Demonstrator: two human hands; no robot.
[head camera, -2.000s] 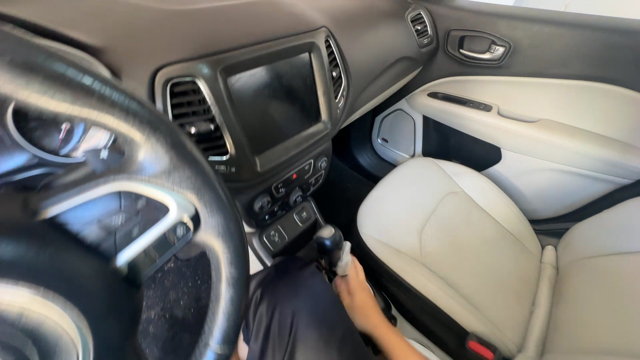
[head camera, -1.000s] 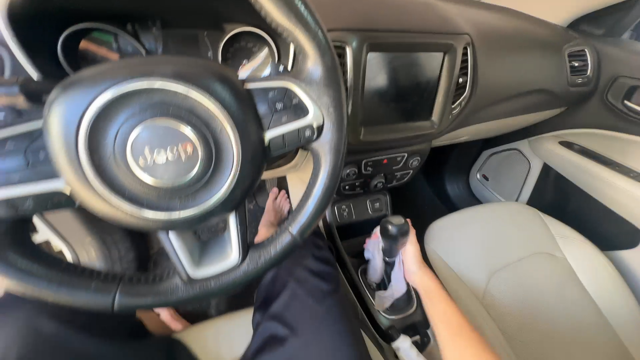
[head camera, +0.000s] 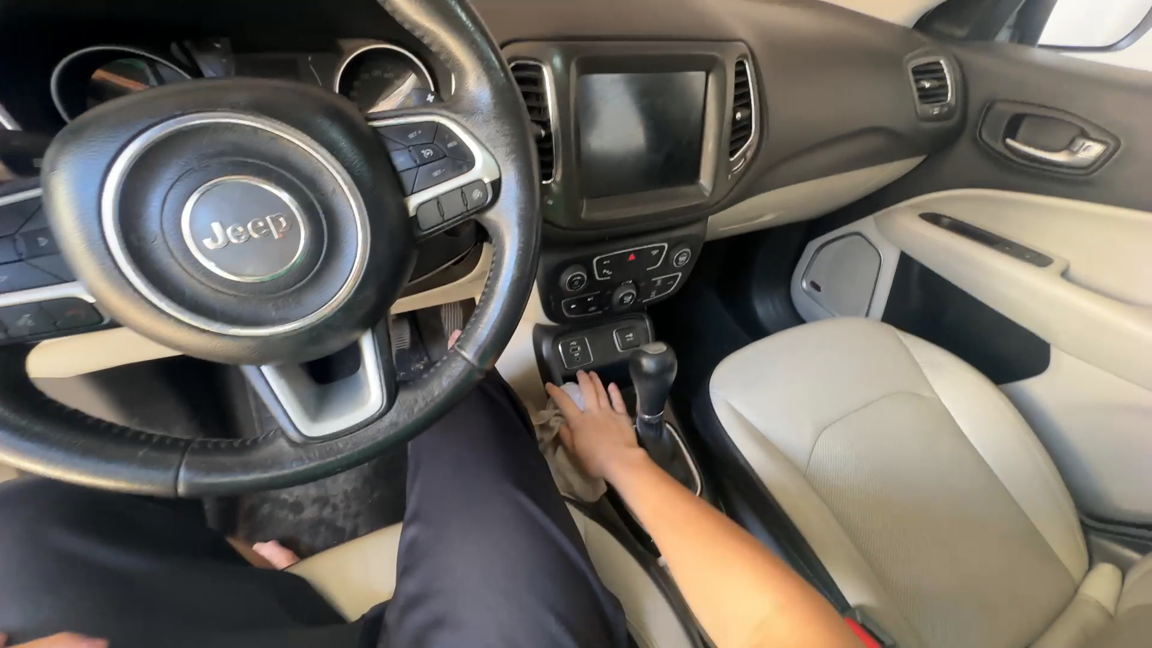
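Note:
My right hand rests on a light, crumpled cloth at the left side of the centre console, fingers extended toward the panel below the climate controls. Part of the cloth shows between the fingers and more hangs beneath the palm. Just right of the hand stands the black gear shift knob, with its dark boot below; the hand is not around it. At the lower left edge, a sliver of my left hand shows near my leg; what it holds, if anything, is hidden.
The steering wheel stands at left, above my legs. Beyond the console are the climate controls and a dark dashboard screen. A light passenger seat lies to the right, beside the door panel.
My right hand has moved from the gear shift, where it held the cloth against it, to the console's left side. The view has swung left since the earliest frame.

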